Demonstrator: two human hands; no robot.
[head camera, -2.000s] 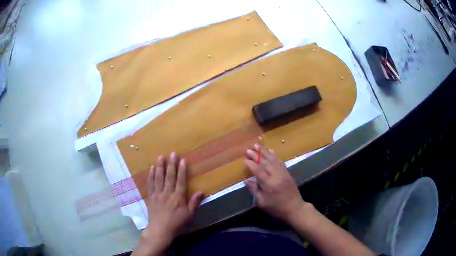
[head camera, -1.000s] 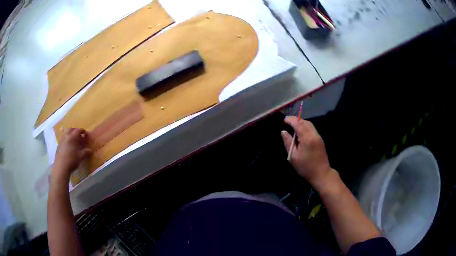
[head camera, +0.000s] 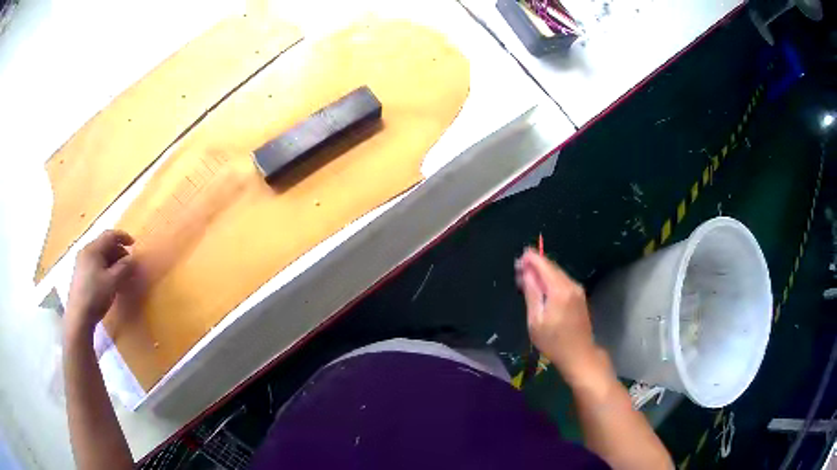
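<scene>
A large tan pattern piece (head camera: 367, 184) with small dots lies on white sheets on the table. A second tan piece (head camera: 138, 128) lies beyond it. A dark rectangular weight (head camera: 318, 135) rests on the large piece. A faint gridded ruler (head camera: 193, 188) lies left of the weight and is hard to make out. My left hand (head camera: 103, 275) is at the large piece's left end with fingers curled; whether it grips the ruler is unclear. My right hand (head camera: 555, 307) is off the table, closed on a thin pencil (head camera: 541, 244) with its reddish tip showing.
A dark box of thin sticks (head camera: 541, 27) stands on the table at the top. A large white round bin (head camera: 684, 312) stands on the green floor at the right. The table's reddish front edge (head camera: 367, 291) runs diagonally. Yellow-black tape (head camera: 702, 184) marks the floor.
My right hand has left the pattern piece, moved right past the table edge, and now shows the pencil. My left hand has gone from flat to curled. The view has shifted, showing more floor.
</scene>
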